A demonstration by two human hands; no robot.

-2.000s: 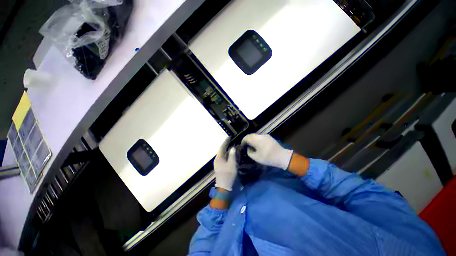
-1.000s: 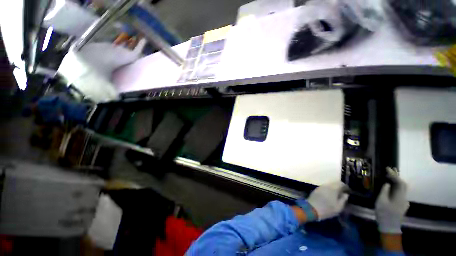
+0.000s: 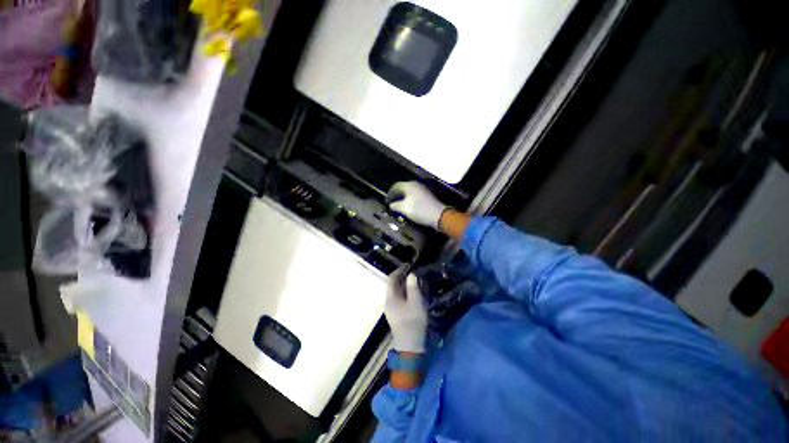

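Observation:
A white inverter unit [image 3: 298, 298] lies on the conveyor with its dark connector panel [image 3: 363, 235] at its upper right end. My right hand [image 3: 420, 206], white-gloved, is at the panel with fingers bent down; its fingertips are blurred, and any small part in them is hidden. My left hand [image 3: 407, 313], gloved, is at the panel's near corner with thumb and fingers close together. A dark crinkly bag [image 3: 448, 292] is beside my left hand, against my blue sleeve and gown; I cannot tell whether the hand grips it.
A second white unit [image 3: 437, 82] lies beyond a gap. The white bench [image 3: 186, 130] holds clear bags with black parts [image 3: 125, 203], yellow ties [image 3: 229, 24] and a label sheet [image 3: 117, 372]. Conveyor rollers [image 3: 189, 389] show lower left. Another white unit [image 3: 722, 251] stands at right. A person's blue sleeve shows lower left.
My right hand has gone from beside the dark bag onto the connector panel. My left hand remains near the panel's near corner. The view swung left and came back.

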